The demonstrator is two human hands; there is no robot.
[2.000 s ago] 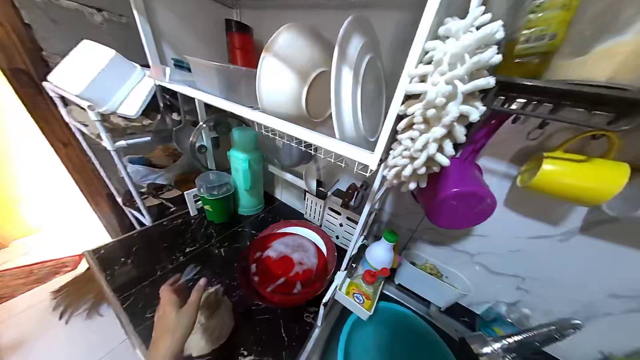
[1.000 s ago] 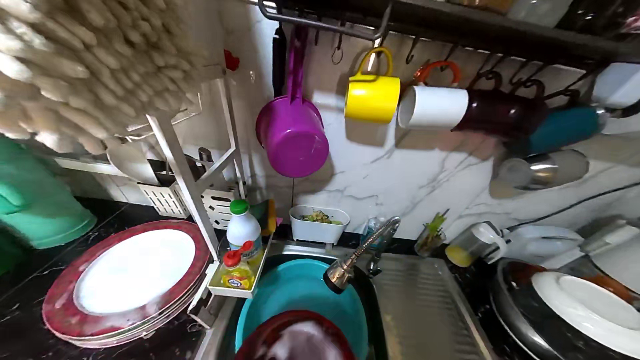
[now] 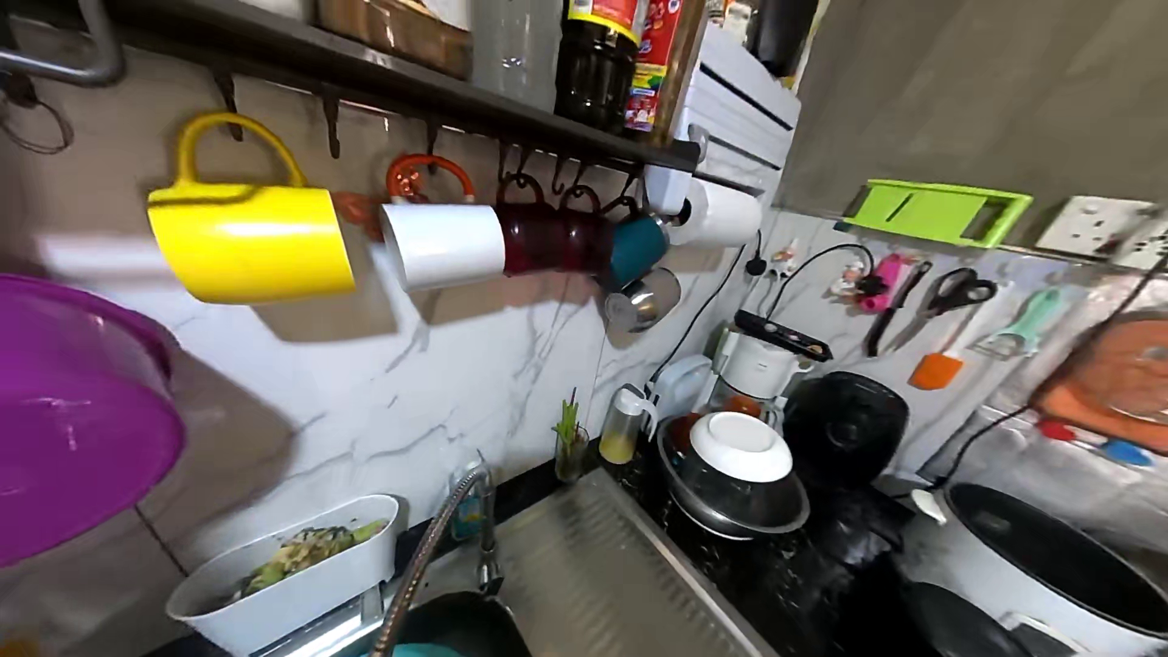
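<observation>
Neither of my hands shows in the head view. At the bottom, the rim of a teal basin (image 3: pixel 418 650) shows in the dark sink bowl, beside the flexible metal hose of a faucet (image 3: pixel 429 547). To its right lies the ribbed steel drainboard (image 3: pixel 593 566). A white oblong container (image 3: pixel 301 584) with food scraps sits left of the faucet. A purple plastic pot or dipper (image 3: pixel 82 420) hangs at the left edge. A yellow mug (image 3: pixel 251 242), a white mug (image 3: pixel 444 245) and several darker mugs hang from hooks under a shelf.
A white bowl (image 3: pixel 741 445) rests upside down over a steel bowl (image 3: pixel 730 511) on the black counter. Near it stand a glass jug (image 3: pixel 622 429) and a coffee maker (image 3: pixel 757 365). A large pot (image 3: pixel 1013 566) is at lower right. Scissors (image 3: pixel 954 297) hang on the wall.
The view has swung far to the right. The hand in the oldest frame and the stacked plates from earlier are out of view.
</observation>
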